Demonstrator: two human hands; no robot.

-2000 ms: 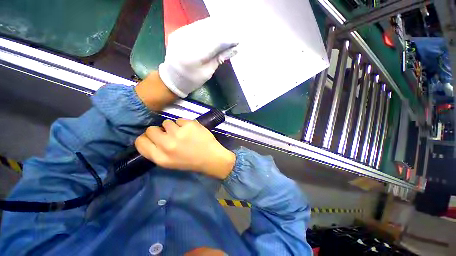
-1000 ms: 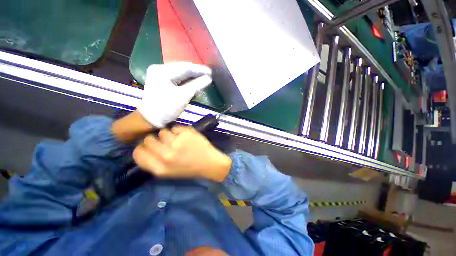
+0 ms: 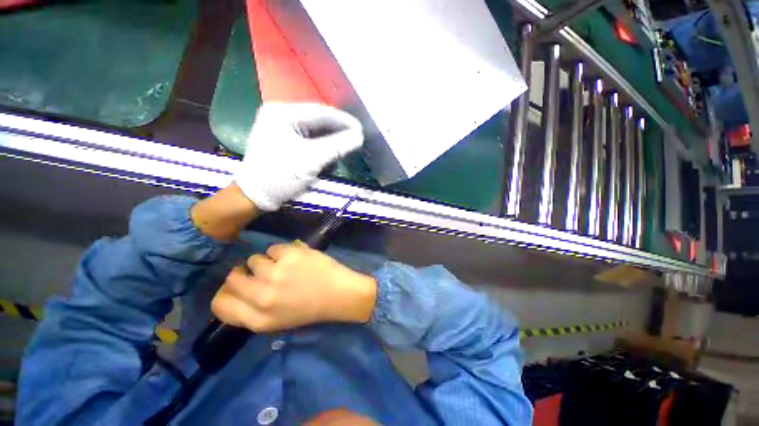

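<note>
A silver-grey chassis shell (image 3: 424, 75) lies on an orange-red foam pad (image 3: 287, 71) over a dark green board (image 3: 466, 170). My left hand (image 3: 295, 150), in a white glove, is at the shell's near left side with its fingers curled. Whether it touches the side or pinches something small cannot be seen. My right hand (image 3: 287, 287), bare, is closed around a black electric screwdriver (image 3: 320, 233) in front of my body. Its thin bit points up towards the shell's near corner, apart from it. The fist hides the middle of the tool.
A silver conveyor rail (image 3: 449, 216) crosses between me and the shell. Metal rollers (image 3: 574, 150) lie to the right. Another green board (image 3: 83, 62) is at the left. Black items with red parts (image 3: 616, 391) stand low at the right. Part of a blue-clothed person (image 3: 695, 37) shows far right.
My left hand has come off the shell's top to its near left side. My right hand has drawn the screwdriver back and down, away from the shell's corner. The shell sits slightly further left in view.
</note>
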